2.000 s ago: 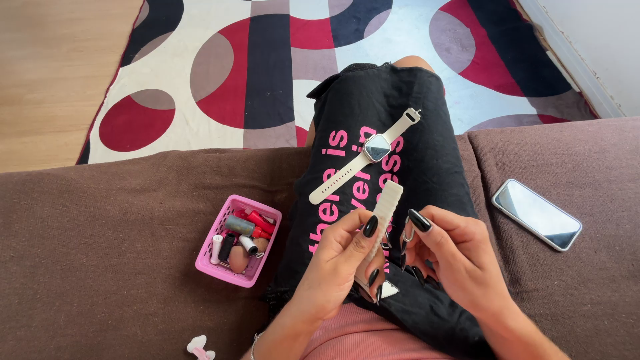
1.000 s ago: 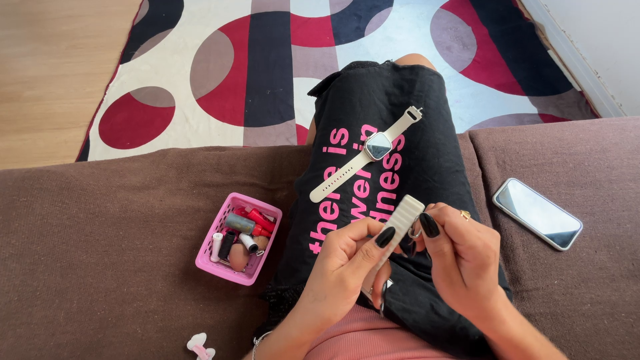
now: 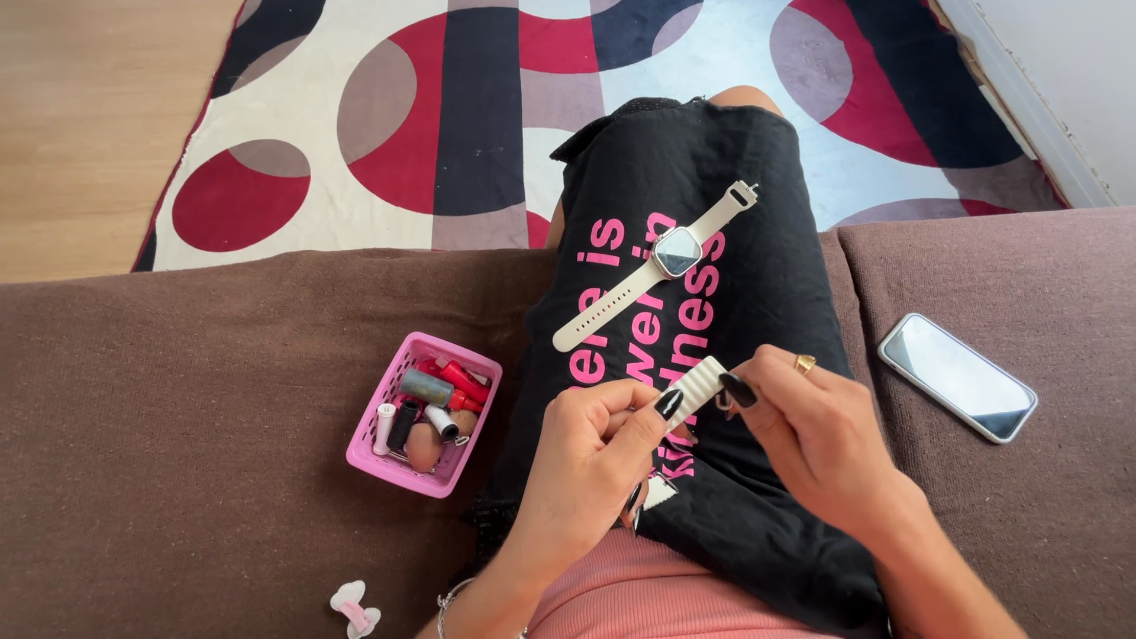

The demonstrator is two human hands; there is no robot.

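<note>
My left hand (image 3: 599,453) grips a ribbed, cream-coloured strip (image 3: 697,390) between thumb and fingers; the strip's upper end sticks out past the thumb. Close against that end is my right hand (image 3: 812,426), its thumb and fingertips pinched together at the strip's edge; whether they hold something small there cannot be told. A smartwatch (image 3: 677,253) with a cream band lies face up on the black cloth (image 3: 754,293) with pink lettering over my lap. Below my left fingers a small white piece with a jagged edge (image 3: 659,493) shows on the cloth.
On the brown sofa (image 3: 177,399) at the left stands a pink plastic basket (image 3: 359,444) holding thread spools and other small things. A white and pink bow-shaped item (image 3: 355,611) lies nearer me. A phone (image 3: 958,377) rests at the right. Beyond is a patterned rug (image 3: 479,106).
The strip has tilted over to the right, with its ribbed face now more visible. Both hands have shifted slightly and stay close together around it. Watch, basket and phone have not moved.
</note>
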